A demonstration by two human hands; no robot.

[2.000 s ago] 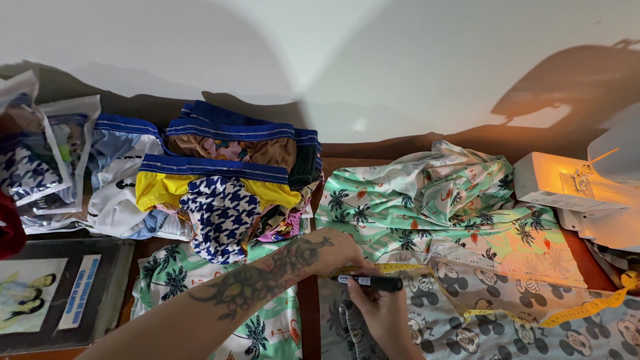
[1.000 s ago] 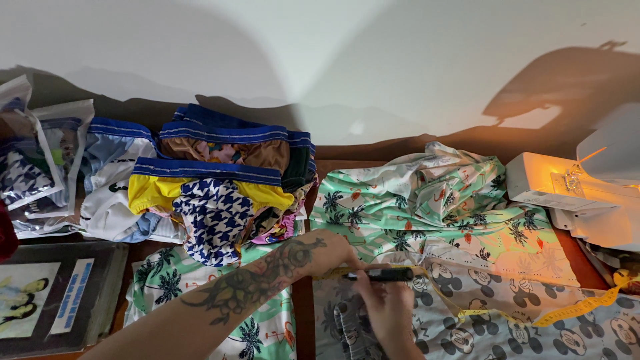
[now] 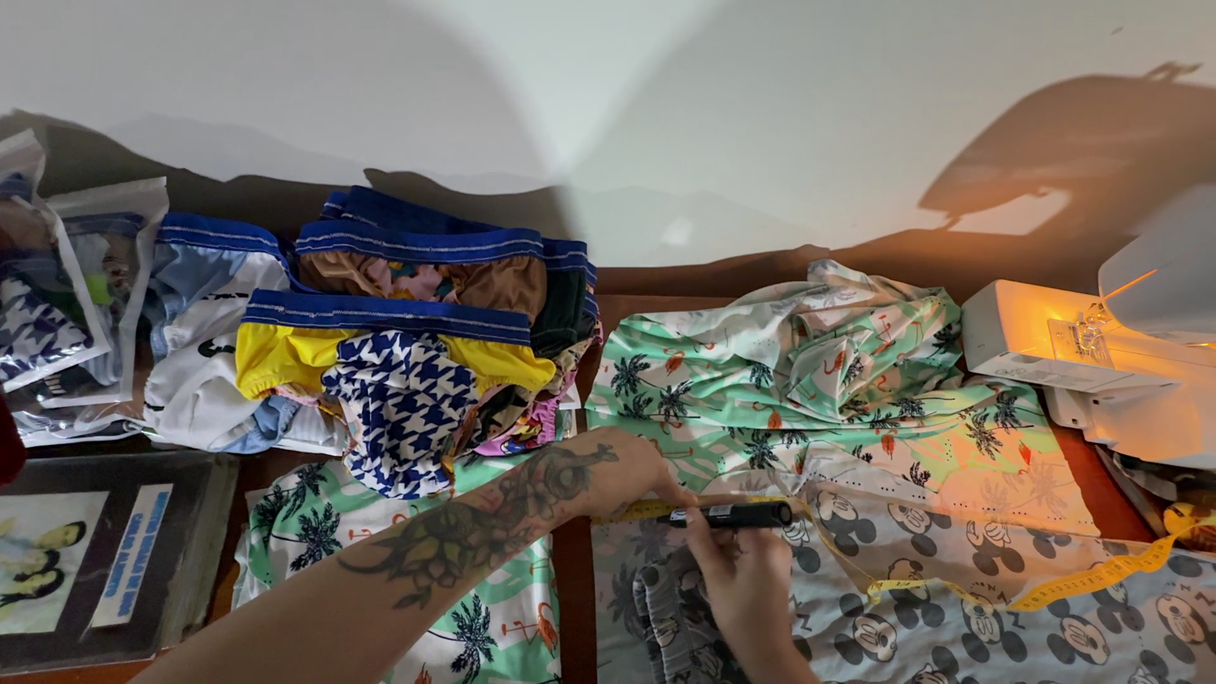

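A black marker [image 3: 750, 514] lies across the fingers of my right hand [image 3: 746, 570], which grips it over grey fabric with a cartoon mouse print [image 3: 988, 608]. My left hand [image 3: 632, 475], on a tattooed forearm, rests just up and left of it, its fingertips touching a yellow tape measure [image 3: 1092, 575]. The tape runs right across the fabric in a loose curve. Beneath my right hand is a gathered grey printed piece [image 3: 674, 608]. Green palm-and-flamingo fabric [image 3: 703, 380] lies bunched behind my hands.
Briefs with blue waistbands [image 3: 389, 313] are piled at left, beside clear plastic bags [image 3: 104, 285] of garments. A dark folder with a photo [image 3: 190, 560] lies front left. More palm-print fabric [image 3: 475, 627] is under my left forearm. A lit white sewing machine [image 3: 1035, 332] stands at right.
The marker, near level two seconds ago and one second ago, remains in my right hand. Both hands have shifted only slightly about the tape's left part.
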